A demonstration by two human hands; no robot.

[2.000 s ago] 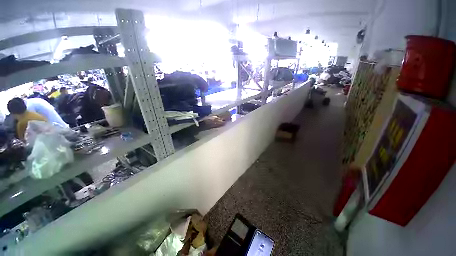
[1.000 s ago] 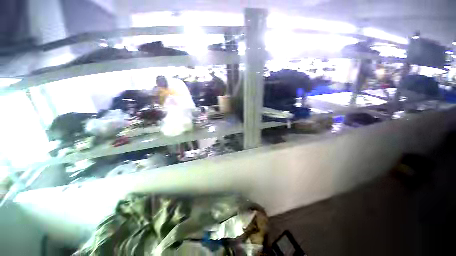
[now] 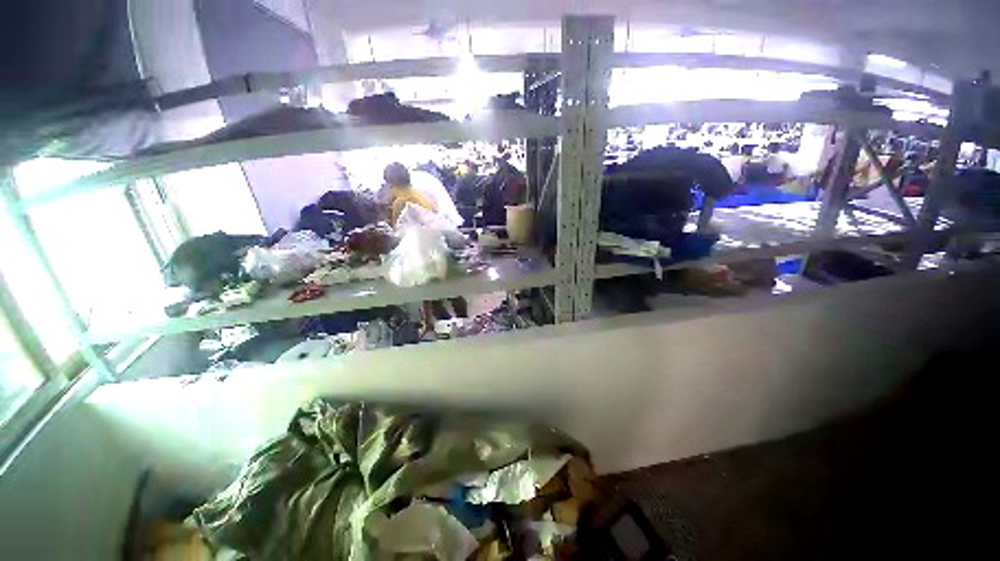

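Observation:
The dark flip phone case [image 3: 634,537] shows at the bottom edge, right of centre, with a pale rectangle on it. It is cut off by the edge, and no lit phone screen shows. Neither of my hands is in view. Just left of the case lies a scrap pile [image 3: 417,528] of crumpled white, tan and blue pieces, with a large crumpled green fabric or sheet [image 3: 318,471] against the wall.
A low white wall [image 3: 702,378] runs across behind the pile. Beyond it stands a grey steel rack [image 3: 578,186] with dark fabric bundles [image 3: 663,186] and a white plastic bag [image 3: 419,259]. A person [image 3: 422,197] is behind the rack. Windows are at left; dark floor at right.
The view has swung left from the corridor to the rack and windows. The red cabinet has left the picture. The phone case now sits lower, and its lit screen no longer shows.

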